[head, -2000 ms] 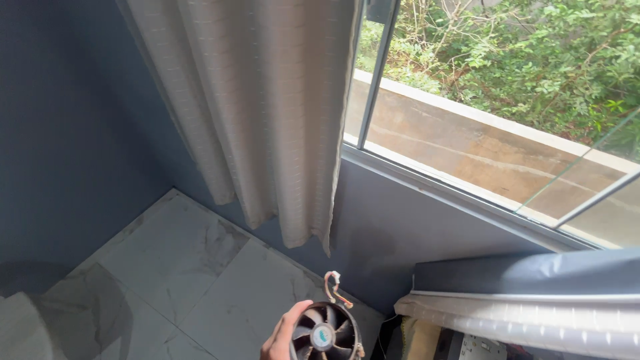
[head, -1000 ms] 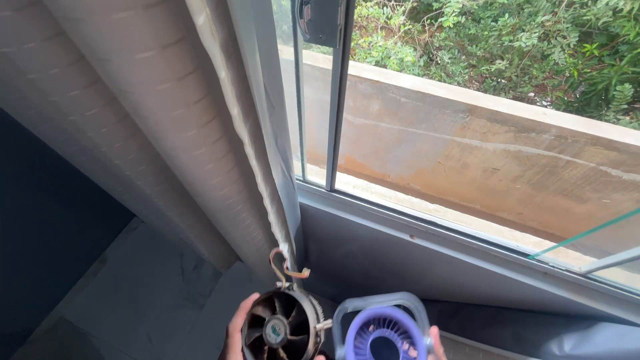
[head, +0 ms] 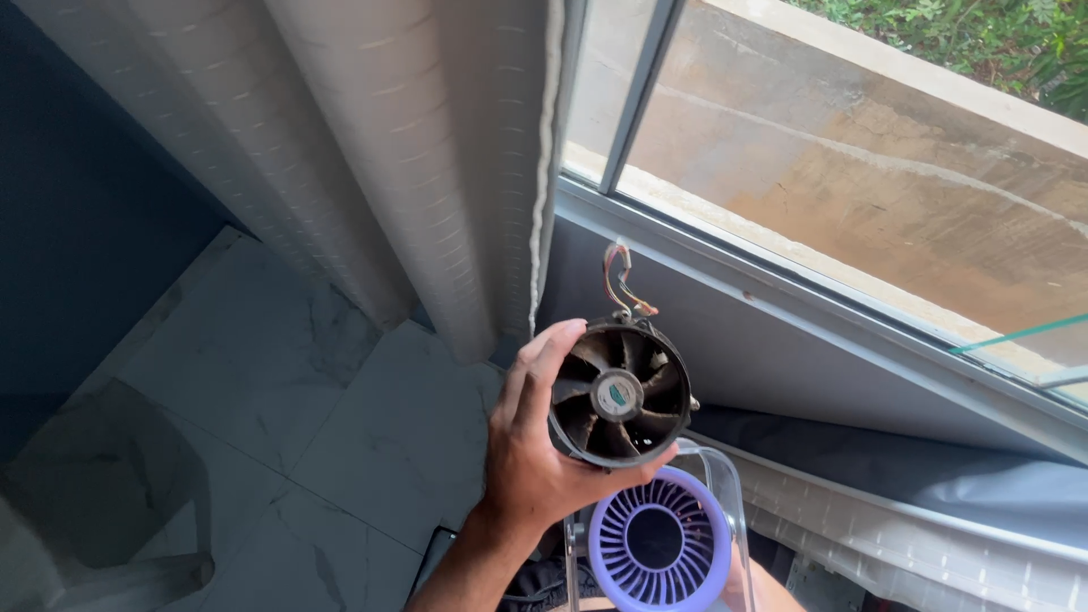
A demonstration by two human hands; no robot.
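Note:
My left hand [head: 531, 433] grips the rim of a round black computer cooling fan [head: 616, 395], thumb below and fingers at its upper left. Dust coats the blades, and thin coloured wires with small connectors [head: 625, 280] stick up from its top. Just below it is a small purple fan [head: 659, 540] with a round grille, dark centre and clear plastic frame. My right hand [head: 752, 582] is at the lower right behind the purple fan's frame, mostly hidden; its fingers and exact hold cannot be made out.
A light curtain [head: 399, 170] hangs left of the sliding window frame [head: 799, 289]. Marble-look tiles [head: 280, 433] cover the floor. A translucent plastic object [head: 178, 518] stands at the lower left. Dark padded fabric and patterned cloth [head: 901, 535] lie below the window at right.
The purple fan, beside the black fan a second ago, is now below it. Two seconds ago only the black fan was in view. The view has shifted.

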